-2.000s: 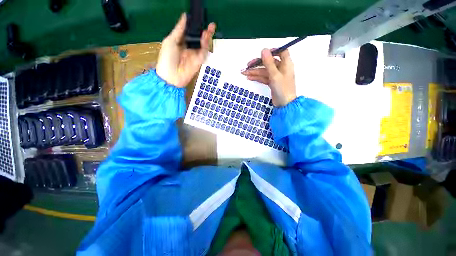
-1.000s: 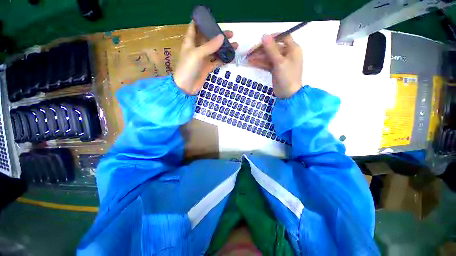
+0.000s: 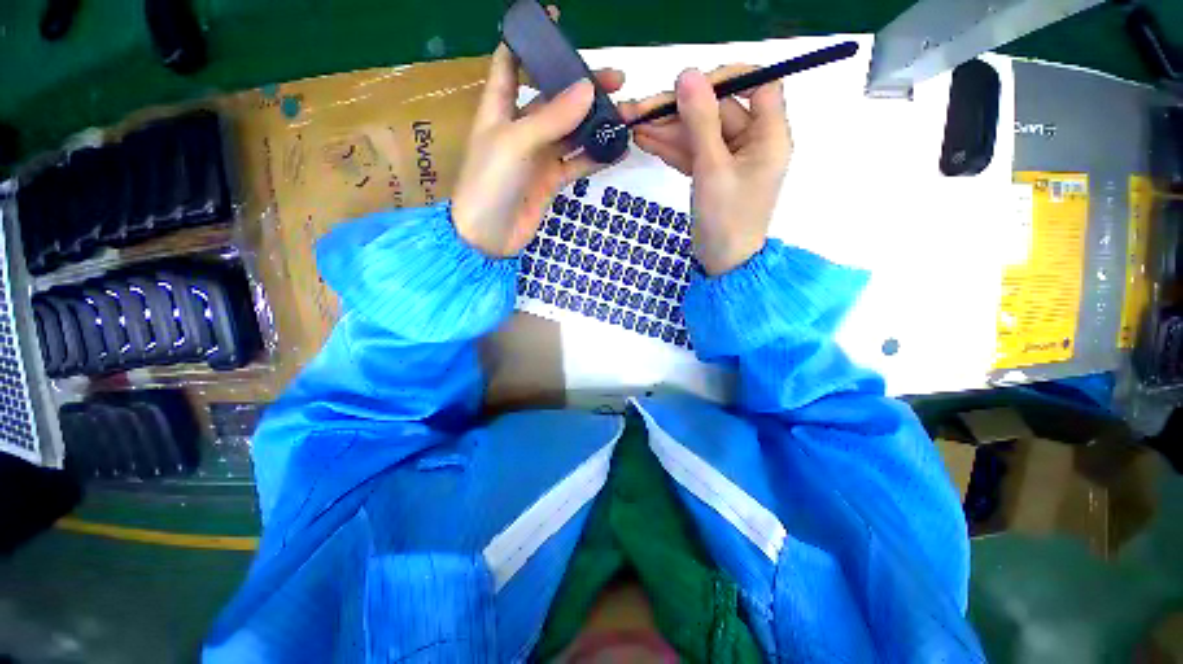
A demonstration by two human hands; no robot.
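Note:
My left hand (image 3: 513, 162) holds a dark grey oblong housing (image 3: 550, 59), tilted, its rounded lower end toward my right hand. My right hand (image 3: 727, 162) grips a thin black pen-shaped tool (image 3: 778, 71) like a pencil. The tool's tip is at the housing's lower end, where a small dark round label with a pale mark (image 3: 606, 134) shows; whether the tip touches it I cannot tell. A label sheet (image 3: 603, 260) with rows of small dark oval labels lies under my hands, partly hidden by them and my right sleeve.
One black housing (image 3: 970, 119) lies on the white board (image 3: 830, 260) at right, near a slanting metal post (image 3: 967, 46). Black housings stand in a clear tray (image 3: 143, 318) at left on cardboard (image 3: 376, 117). Another label grid (image 3: 16, 350) is at the far left. A green belt (image 3: 389, 26) runs behind.
My left hand has brought the housing down from the top edge to above the label sheet. The tool's tip has moved to the housing's lower end, and its back end now points more to the right.

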